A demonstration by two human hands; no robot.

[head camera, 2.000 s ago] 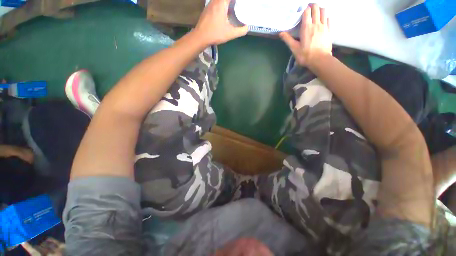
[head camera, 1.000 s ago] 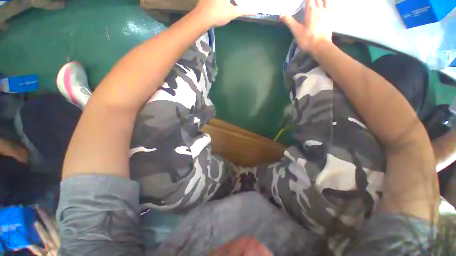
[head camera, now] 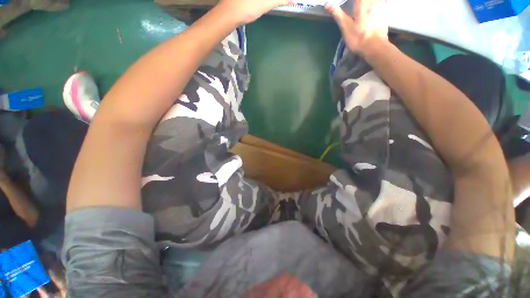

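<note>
A white plastic appliance point(head camera: 311, 3) shows only as a thin strip with small ridges at the top edge, mostly cut off by the picture. My left hand point(head camera: 253, 9) is at its left side, partly cut off by the top edge. My right hand point(head camera: 361, 24) is at its right side, thumb towards the appliance and fingertips cut off. The appliance lies between both hands at the edge of the white-covered work surface point(head camera: 427, 20).
Blue cartons stand at the upper right point(head camera: 493, 8), at the left point(head camera: 23, 99) and at the lower left point(head camera: 22, 269), near a person's hand. A shoe point(head camera: 81, 96) is on the green floor point(head camera: 285, 75). Brown cardboard point(head camera: 285, 166) lies between my legs.
The appliance and my hands have shifted up in the picture, so less of them shows. The right blue carton also sits higher in view. The lower-left carton has changed its tilt.
</note>
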